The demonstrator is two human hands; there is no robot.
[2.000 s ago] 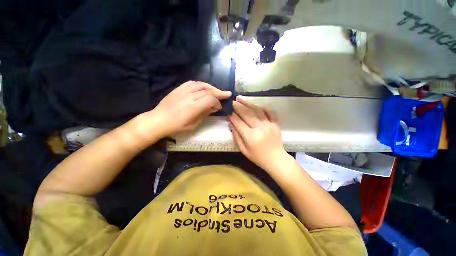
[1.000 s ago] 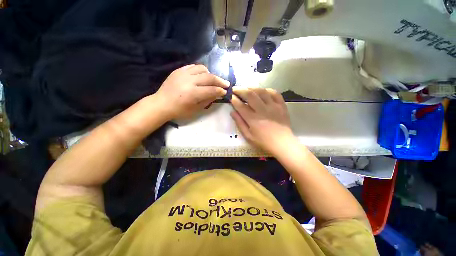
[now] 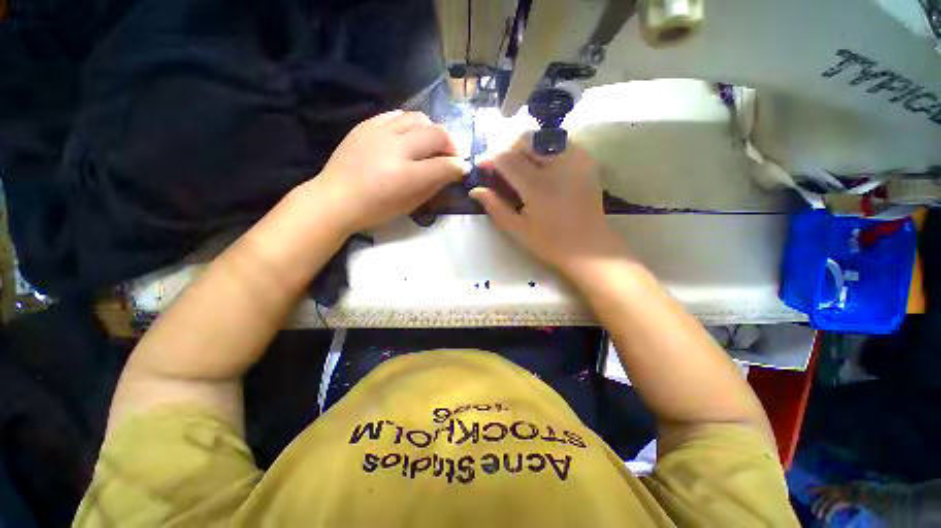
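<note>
The sewing machine is off-white, with a bright light at its needle area. A narrow black cloth strip lies just in front of the needle area. My left hand pinches the strip from the left with thumb and fingertips. My right hand holds it from the right, its fingers bent and partly behind the machine's black knob. The large black garment cloth is heaped left of the needle. The strip's far end is lost in glare.
A blue tray with a white item and a red-handled tool stands at the right. The ruler-marked table edge runs in front of me. White tape hangs behind the tray. A red bin and papers are below the table.
Both hands have moved forward toward the needle with the strip between them. The right hand now reaches under the machine's black knob. More of the pale table front shows.
</note>
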